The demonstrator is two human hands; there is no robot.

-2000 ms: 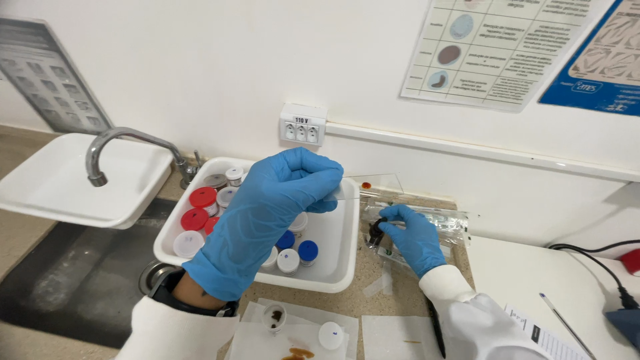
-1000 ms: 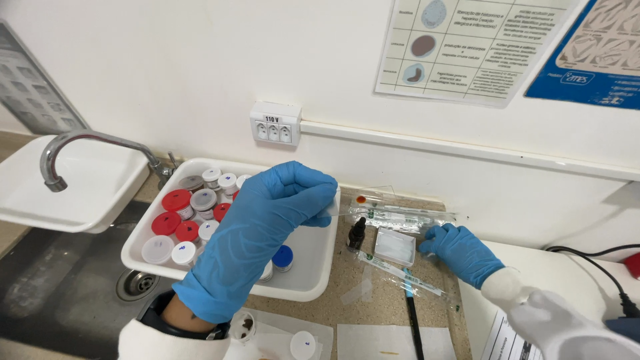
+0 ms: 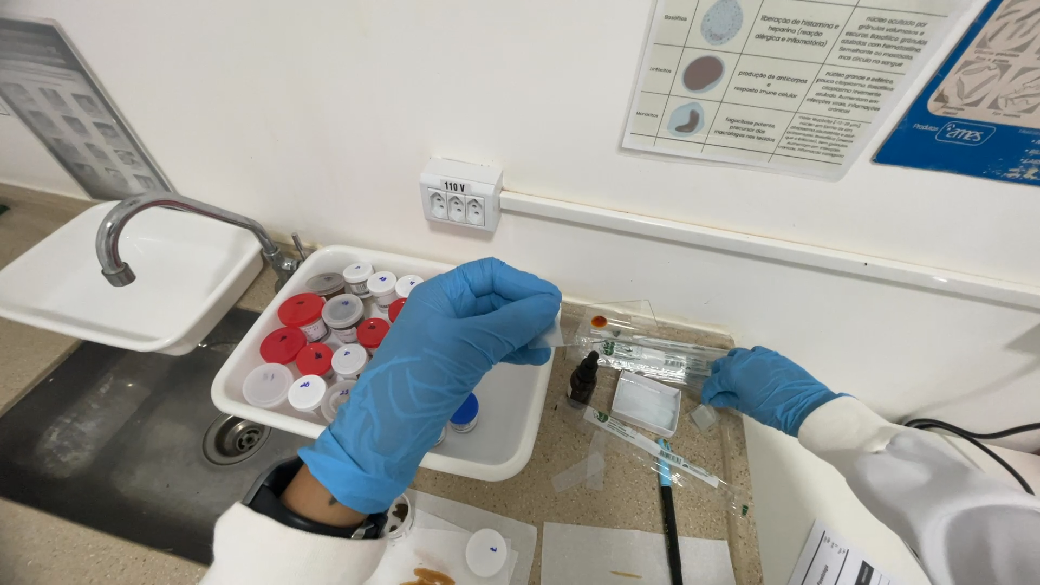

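Note:
My left hand (image 3: 455, 357), in a blue glove, pinches the end of a glass microscope slide (image 3: 630, 315) that bears an orange-brown drop. My right hand (image 3: 764, 386), also gloved, reaches down beside a small clear square (image 3: 704, 417) at the counter's right edge; whether its fingers hold anything cannot be told. Between the hands stand a dark dropper bottle (image 3: 582, 379) and an open small white box (image 3: 646, 403). Clear plastic wrappers (image 3: 658, 357) lie behind them.
A white tray (image 3: 520, 455) of lidded sample cups stands left of centre, by a steel sink (image 3: 106, 422) with a tap (image 3: 195, 207). In front are a black marker (image 3: 669, 520), paper sheets with brown smears (image 3: 638, 552), a white lid (image 3: 487, 552) and an open cup (image 3: 399, 516).
My right hand has let go of the dark dropper bottle, which now stands on the counter, and has moved right. My left hand still holds the slide.

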